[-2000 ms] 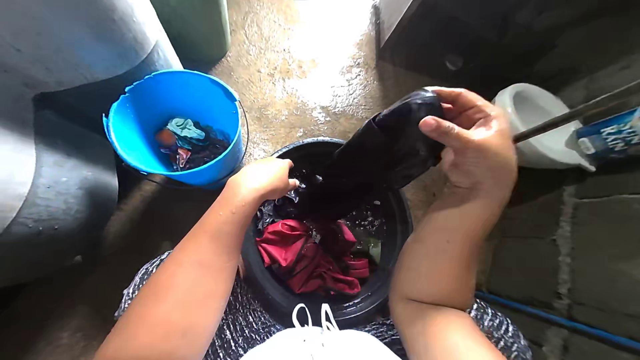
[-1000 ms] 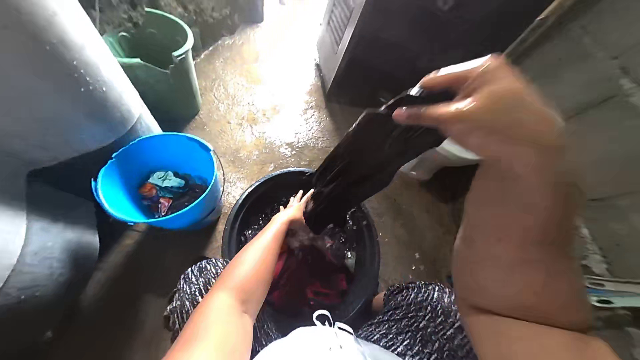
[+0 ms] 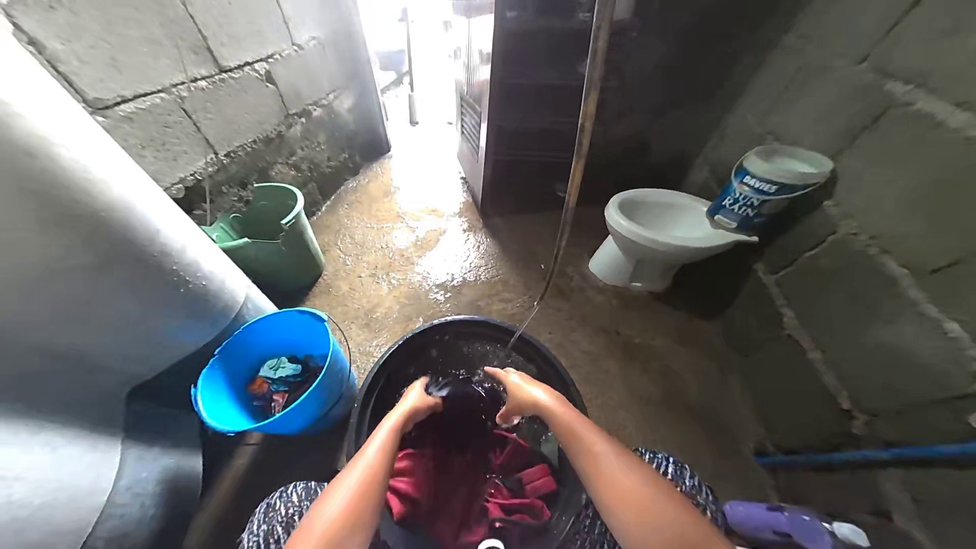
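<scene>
A round black basin (image 3: 377, 374) between my knees holds water, a dark cloth (image 3: 461, 408) and dark red cloth (image 3: 518, 496). My left hand (image 3: 419, 402) is at the left side of the dark cloth, its fingertips near the water. At the cloth's right side is my right hand (image 3: 522, 395), thumb and fingers apart. Whether either hand grips the cloth cannot be told. A thin stream of water (image 3: 522, 328) falls into the basin beyond my hands.
To the left stand a blue bucket (image 3: 221, 389) with wet clothes and a broken green bin (image 3: 286, 252). A white toilet bowl (image 3: 659, 229) and a paint pail (image 3: 762, 191) are at the right. A purple bottle (image 3: 778, 524) lies lower right. The concrete floor (image 3: 381, 267) is wet.
The dark cloth, held up by my right hand before, is now down in the basin. My right hand has come down beside it. The view has tilted up.
</scene>
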